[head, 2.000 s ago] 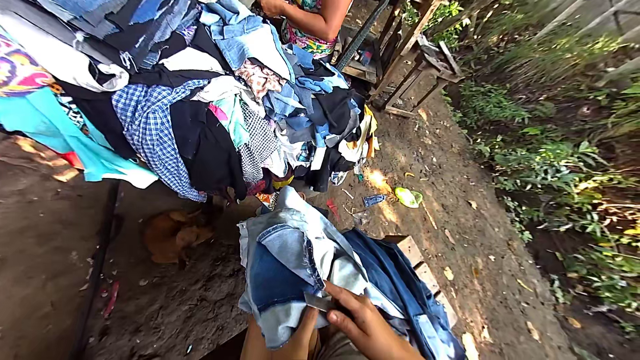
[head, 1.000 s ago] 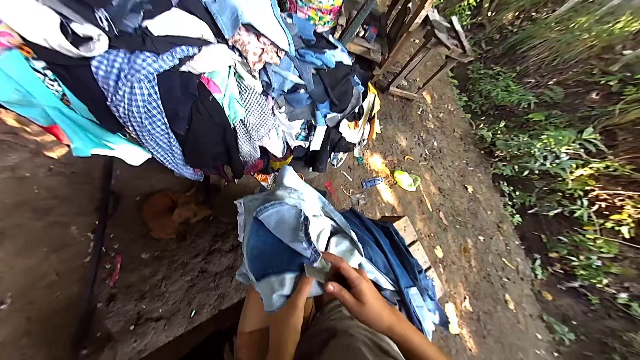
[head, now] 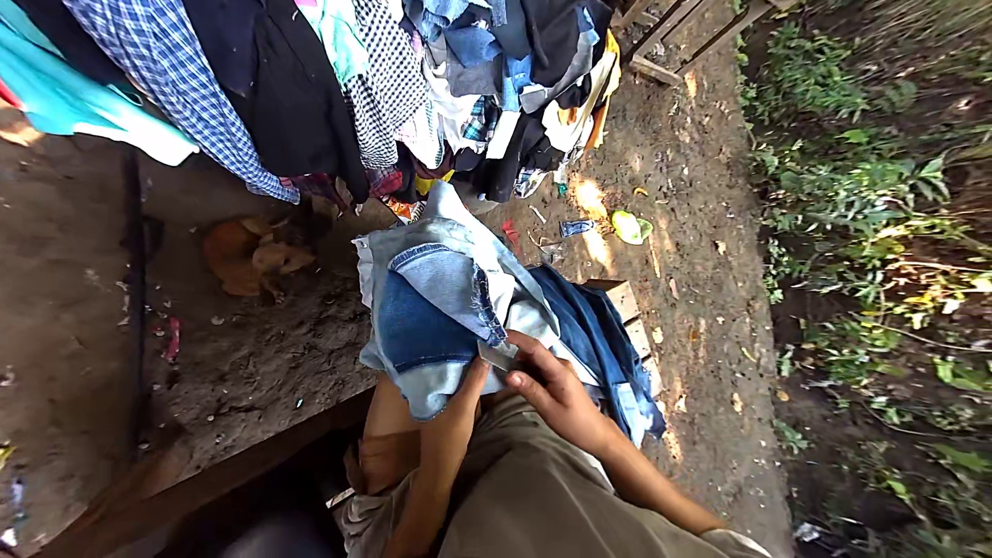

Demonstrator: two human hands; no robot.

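Pieced denim cloth (head: 434,310), light blue with a dark blue panel and frayed seams, lies bunched over my lap. My left hand (head: 469,387) grips its lower edge, the fingers mostly hidden beneath the fabric. A small flat metal blade (head: 498,356) is pinched in my right hand (head: 546,384), right beside the left thumb and against the frayed seam. Whether the blade touches the threads cannot be told. Dark blue denim (head: 589,333) is draped just right of the pieced cloth.
A large heap of clothes (head: 310,93) hangs over an edge ahead. A brown dog (head: 252,256) lies on the dirt at left. The slatted wooden crate (head: 620,298) stands under the dark denim. Litter (head: 632,227) is on the ground, plants (head: 876,217) grow at right, and a wooden frame (head: 659,70) stands ahead.
The view has tilted down and nearer the lap, so the person seen ahead two seconds ago is out of view. Both hands stay at the frayed seam of the denim.
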